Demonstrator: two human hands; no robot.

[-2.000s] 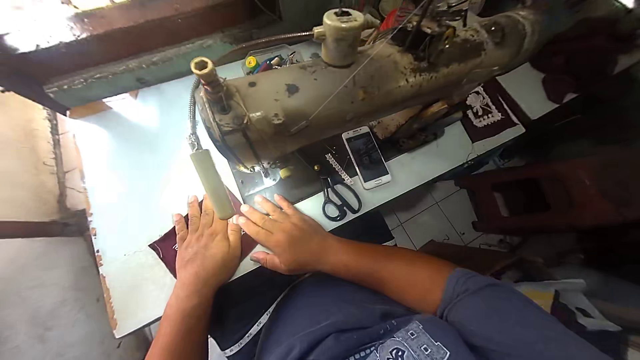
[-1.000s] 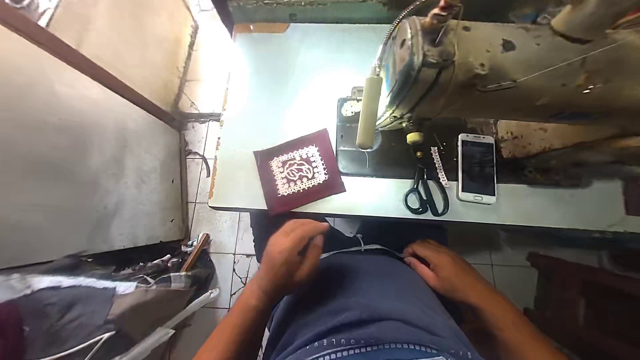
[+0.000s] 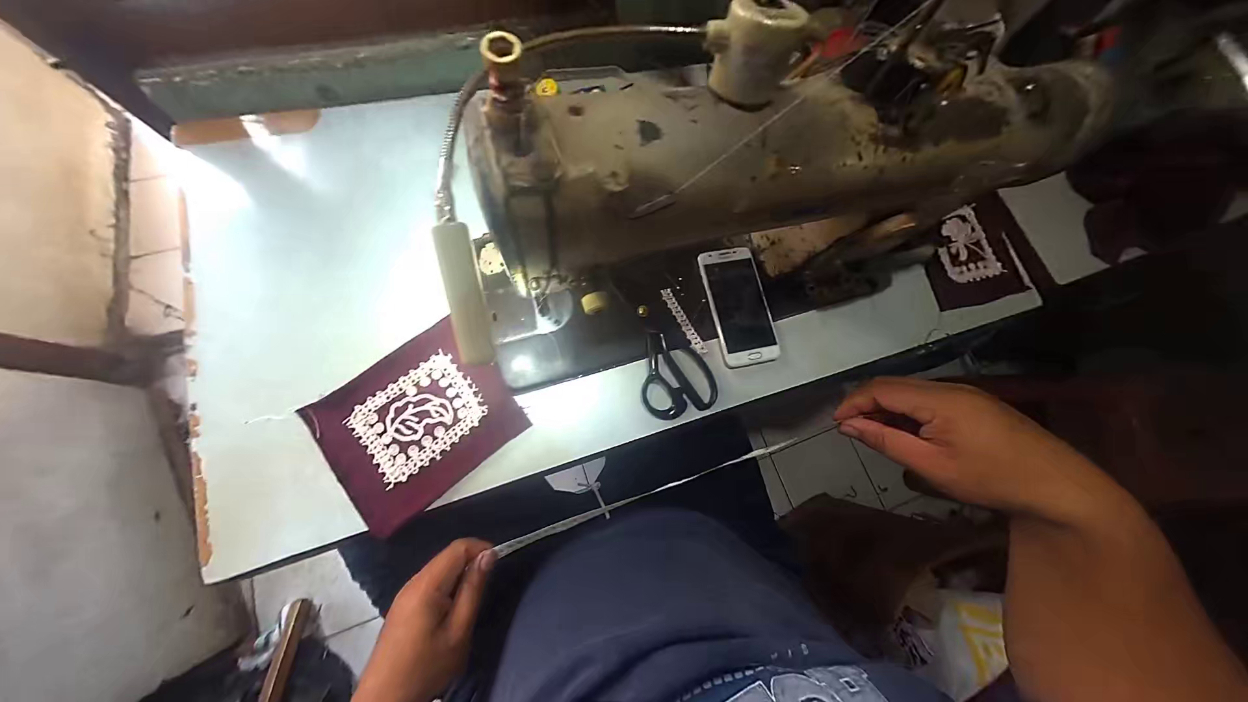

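Observation:
My left hand, at the bottom left, pinches one end of a narrow white tape, probably a measuring tape. The tape runs across above my lap, and my right hand grips its other part beyond the table edge. A maroon cloth piece with white lace trim lies on the table's front left. Black-handled scissors rest near the front edge, beside a white smartphone and a short lace strip. The worn sewing machine stands behind them.
A pale lamp or handle on a flexible metal arm hangs over the cloth's corner. Another maroon piece with white lace lies at the right. The light-coloured table has chipped edges. A brown stick-like object is at the lower left.
My hands were near my lap one second ago; now they are apart with the tape stretched between them. Two seconds ago both hands lay on the maroon cloth. The view has turned between frames.

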